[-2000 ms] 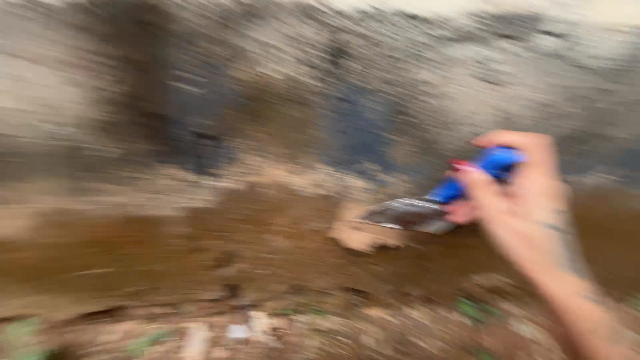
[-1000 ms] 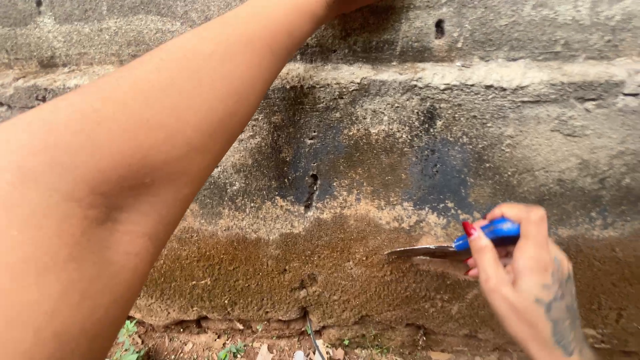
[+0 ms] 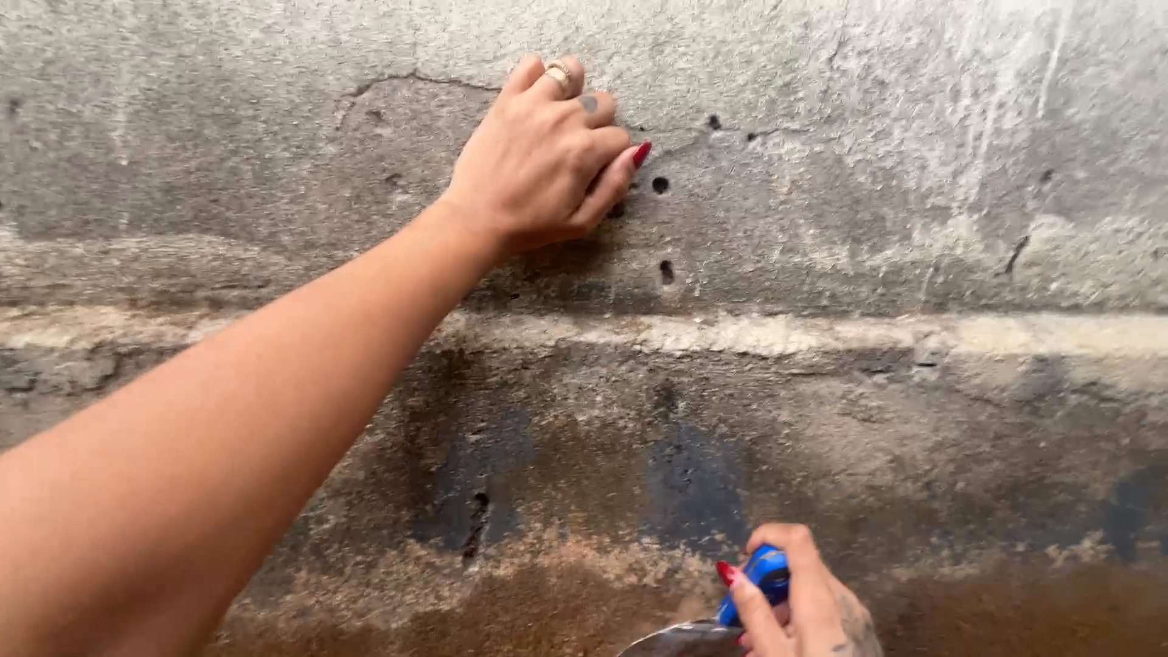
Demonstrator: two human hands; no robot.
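Observation:
My left hand (image 3: 552, 151) rests against the upper part of a weathered concrete wall (image 3: 867, 210), its fingers curled and a ring on one finger. Whether it holds anything is hidden by the fingers. Low on the right, my right hand (image 3: 803, 602) grips the blue handle (image 3: 762, 579) of a scraper or trowel. Its metal blade (image 3: 689, 639) points left near the brown lower part of the wall and is partly cut off by the frame's bottom edge.
A pale ledge (image 3: 776, 336) runs across the wall. Several small holes, one of them a round hole (image 3: 660, 185), lie right of my left hand. Dark blue stains (image 3: 696, 488) and a narrow slot (image 3: 475, 525) mark the wall below the ledge.
The view has tilted up, bringing my left hand into sight on the upper wall. The blue-handled tool stays in my right hand.

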